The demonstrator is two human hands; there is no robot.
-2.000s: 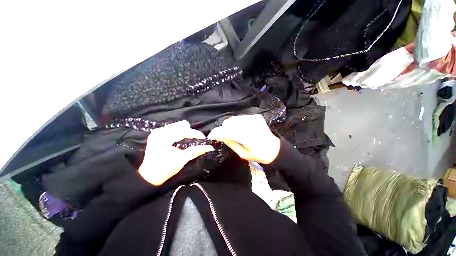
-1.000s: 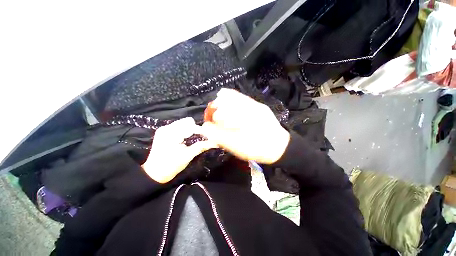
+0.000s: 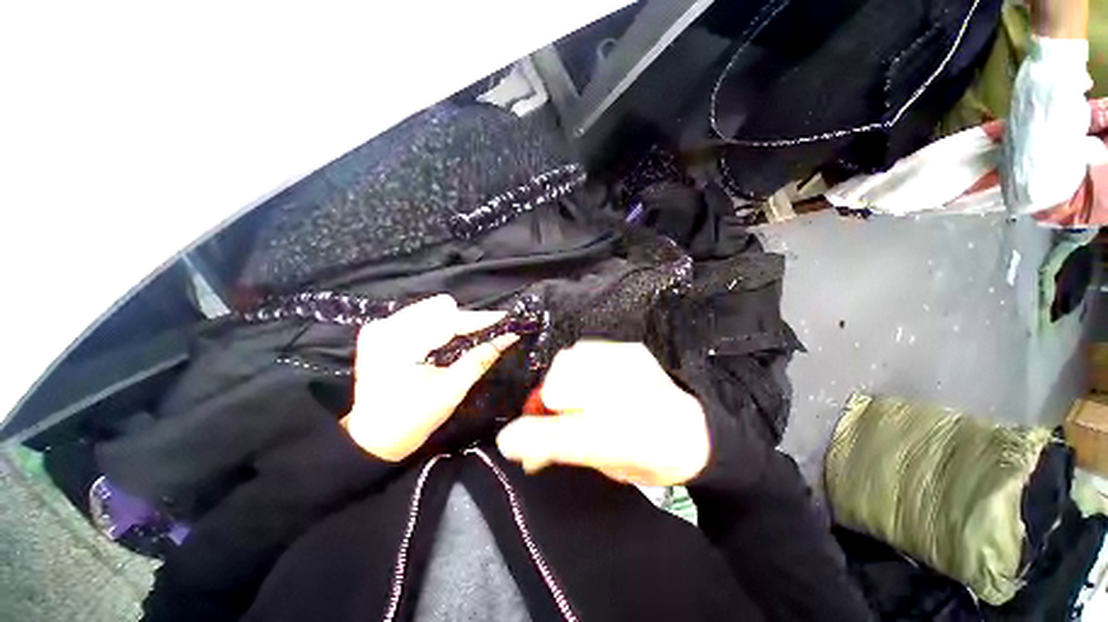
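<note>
The black speckled garment [image 3: 365,201] lies across the lap and partly under the table edge. Its beaded braid trim [image 3: 523,201] shows silvery glints. My left hand [image 3: 413,374] pinches a stretch of this trim between thumb and fingers. My right hand [image 3: 614,413] is to the right and nearer my body, off the trim, with its fingers curled and closed together. A small red patch [image 3: 535,403] shows at its fingers. Whether a needle or thread is there is too small and overexposed to tell.
A white table [image 3: 243,109] fills the upper left, with metal legs below. A second black garment with pale edging [image 3: 851,73] is at the upper right, beside another person's forearm [image 3: 1060,18]. An olive-green bundle [image 3: 942,486] lies on the grey floor [image 3: 899,304]. A purple item [image 3: 128,510] is lower left.
My right hand has moved from beside my left hand down and to the right, uncovering the trim. My left hand stays on the trim. Another person's forearm has appeared at the upper right.
</note>
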